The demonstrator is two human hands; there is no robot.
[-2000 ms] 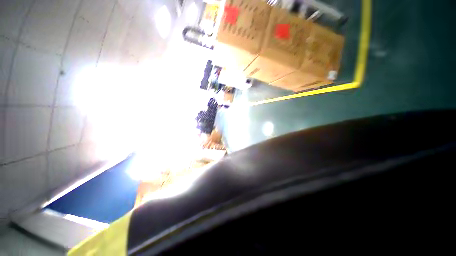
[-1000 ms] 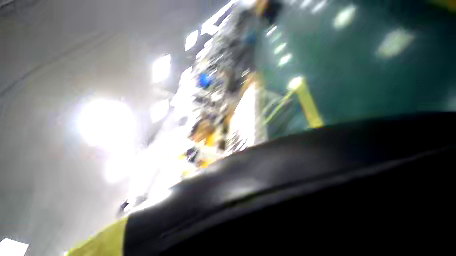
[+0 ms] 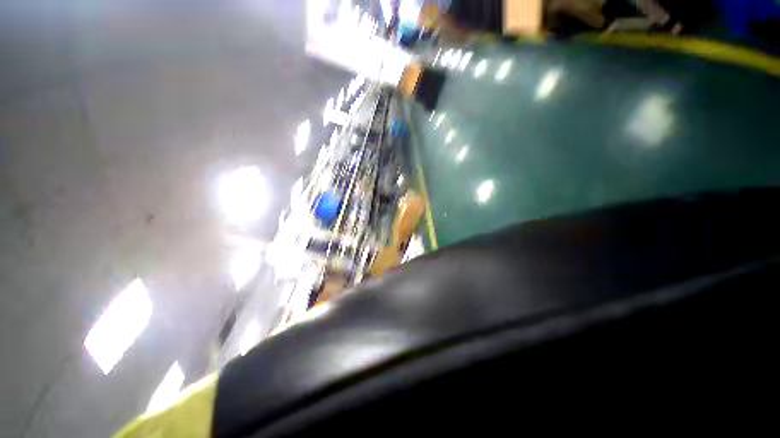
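A large black glossy curved band point(image 3: 479, 299) fills the lower part of the head view. It has a yellow edge piece point(image 3: 175, 411) at the lower left. The band hides what lies below it. Neither my left hand nor my right hand is in view. No work piece can be made out.
The view is tilted sideways and blurred. A shiny green floor point(image 3: 556, 145) with a yellow line point(image 3: 425, 201) is at the right. Blurred line racks point(image 3: 351, 171) run through the middle. The grey ceiling point(image 3: 111, 128) with bright lights point(image 3: 244, 195) is at the left.
The view has swung away from the brown cartons seen earlier to a long row of racks and more green floor. The black band stays in the lower view.
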